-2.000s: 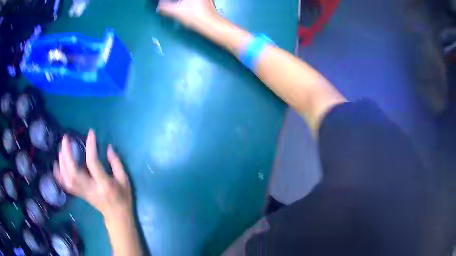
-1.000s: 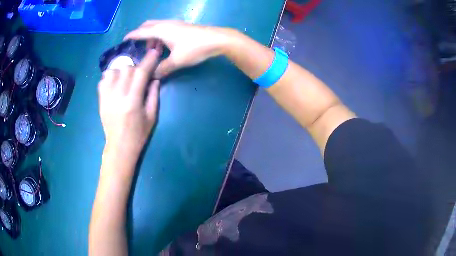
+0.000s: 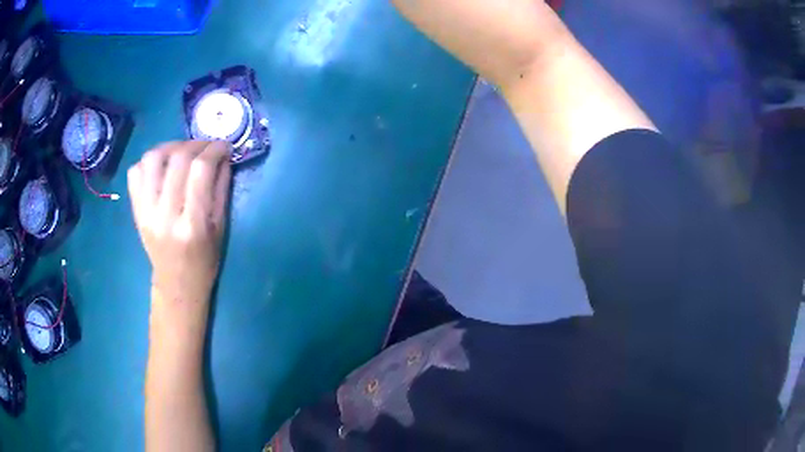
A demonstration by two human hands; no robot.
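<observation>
A black loudspeaker unit [image 3: 221,116] with a bright white round centre lies on the dark green bench top, left of the middle. My left hand [image 3: 181,190] is at its near edge, with curled fingers closed on that edge; the fingertips are partly hidden. My right forearm reaches out over the top edge of the picture, and my right hand is out of view.
Rows of waiting speakers [image 3: 86,139] with pale discs and thin red wires lie along the left side. A blue plastic bin [image 3: 132,19] is cut off at the top left. The bench edge [image 3: 439,199] runs beside my body.
Both hands were together at the speaker. My right hand has moved away past the top edge, uncovering the speaker. My left hand has drawn back slightly to the near edge.
</observation>
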